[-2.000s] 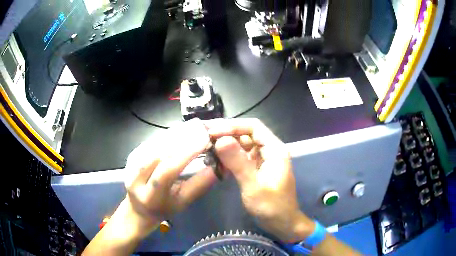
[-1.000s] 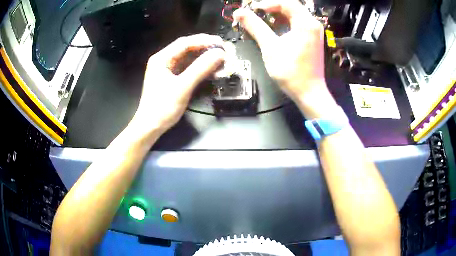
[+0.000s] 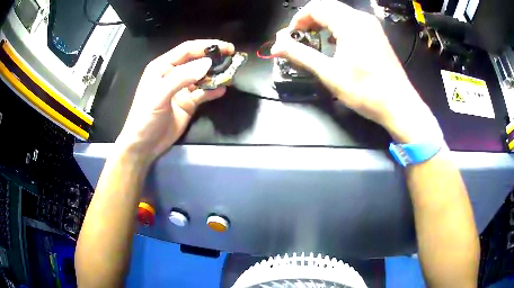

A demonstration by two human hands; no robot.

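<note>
My left hand (image 3: 163, 101) holds a camera module (image 3: 228, 70), a silvery plate with a short black cylinder on top, tilted in its fingers left of the fixture. The fixture (image 3: 296, 90), a black block with a red wire at its left, stands on the black table. My right hand (image 3: 360, 67) is over the fixture, its thumb and fingers around a second camera module (image 3: 297, 37) with a black cylinder on the fixture's top. The fingers partly hide this module and its seat.
The grey panel (image 3: 315, 197) carries a red emergency stop (image 3: 145, 214), a white button (image 3: 178, 217) and an orange button (image 3: 217, 223). A white fan (image 3: 301, 273) is at bottom centre. A warning label (image 3: 466, 94) and machine parts lie at right. A black box (image 3: 169, 19) stands behind my left hand.
The view has shifted. My left hand has moved from over the fixture to its left, with a module in it. My right hand is now at the fixture. The green-lit button is now unlit.
</note>
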